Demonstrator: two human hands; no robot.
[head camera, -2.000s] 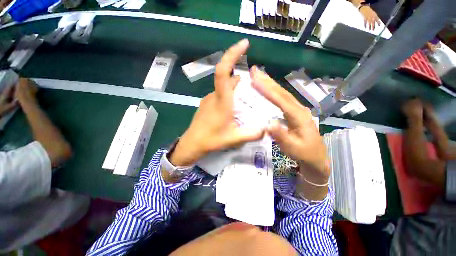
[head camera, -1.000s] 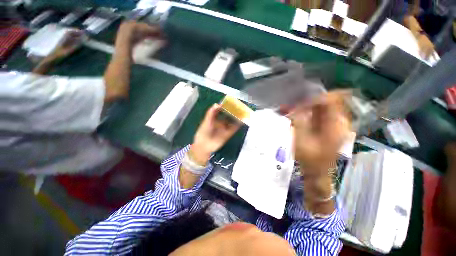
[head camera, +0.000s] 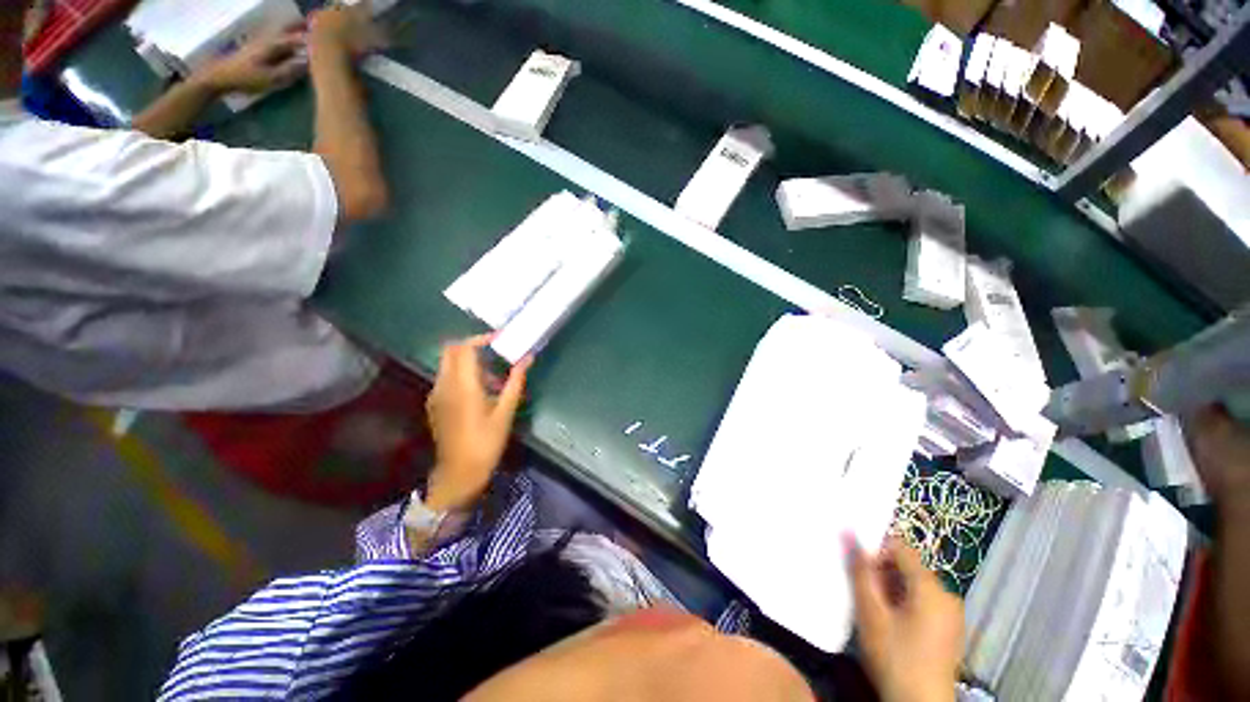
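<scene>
White erected boxes (head camera: 528, 268) lie side by side on the green bench, left of centre. My left hand (head camera: 473, 418) has its thumb and a finger around the near end of the rightmost box. A pile of flat white carton blanks (head camera: 802, 473) lies in front of me, overlapping, plain side up. My right hand (head camera: 908, 624) is at the pile's lower right edge, fingertips on or beside the sheets. Whether it grips one cannot be told.
Pale rubber bands (head camera: 946, 521) lie between the blanks and a thick carton stack (head camera: 1083, 590). Small white blocks (head camera: 960, 418) lie behind them. Loose boxes (head camera: 720, 176) lie beyond the pale rail (head camera: 603, 178). A grey post (head camera: 1165, 377) stands right. A neighbour's arms (head camera: 343, 124) reach in at left.
The view has turned left. My left hand, which held a box with a yellowish open end, is now at the box row. My right hand has come back from beyond the blanks to their near edge.
</scene>
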